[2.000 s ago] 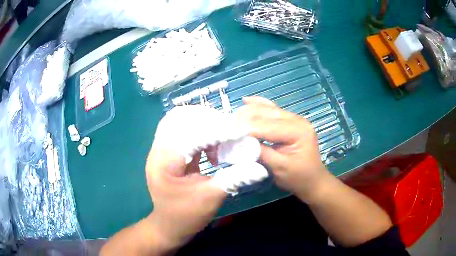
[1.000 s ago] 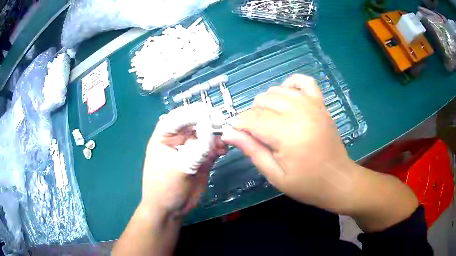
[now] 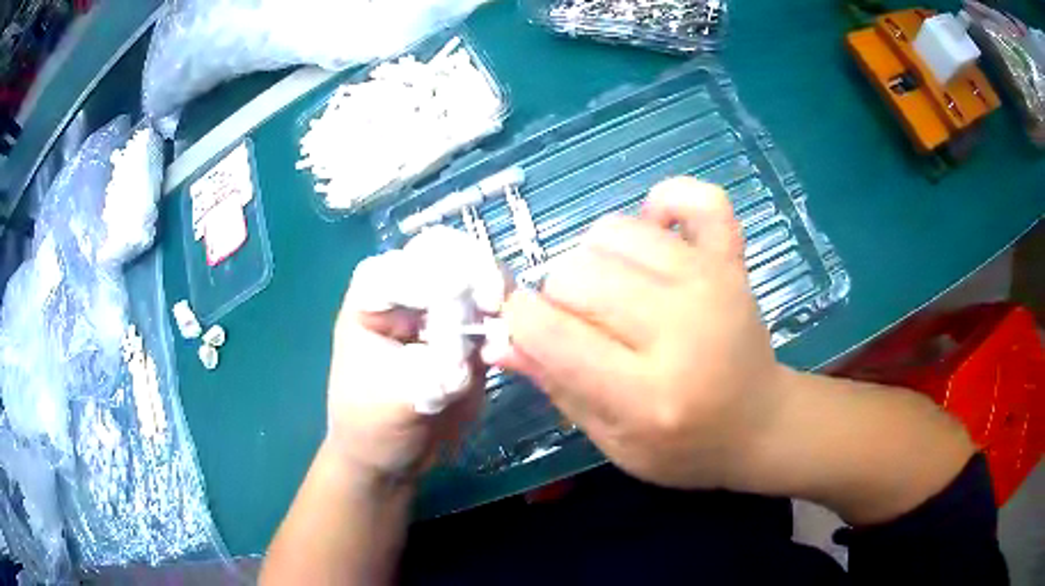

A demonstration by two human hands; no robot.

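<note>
My left hand (image 3: 407,355), with white ribbed finger cots on its thumb and fingers, grips a small white piece in front of the grooved tray. My right hand (image 3: 653,332) has its fingertips at a small white and silver part (image 3: 479,330) that meets the piece in my left hand. The exact parts are mostly hidden by fingers and cots. The clear grooved tray (image 3: 642,126) lies behind and under both hands. A few assembled shafts with white ends (image 3: 521,218) lie at its left side.
A sleeve box (image 3: 401,128) heaped with white pieces and a shaft box (image 3: 636,21) stand behind the tray. An orange fixture (image 3: 922,82) is at the right. A label card (image 3: 224,212), loose white pieces (image 3: 210,347) and plastic bags (image 3: 80,343) lie left. A red stool (image 3: 991,389) is below right.
My hands have parted from their overlapping pose, and my right hand has turned with its back up. Over the last second, the fingertips have moved slightly down and left. The view has shifted slightly.
</note>
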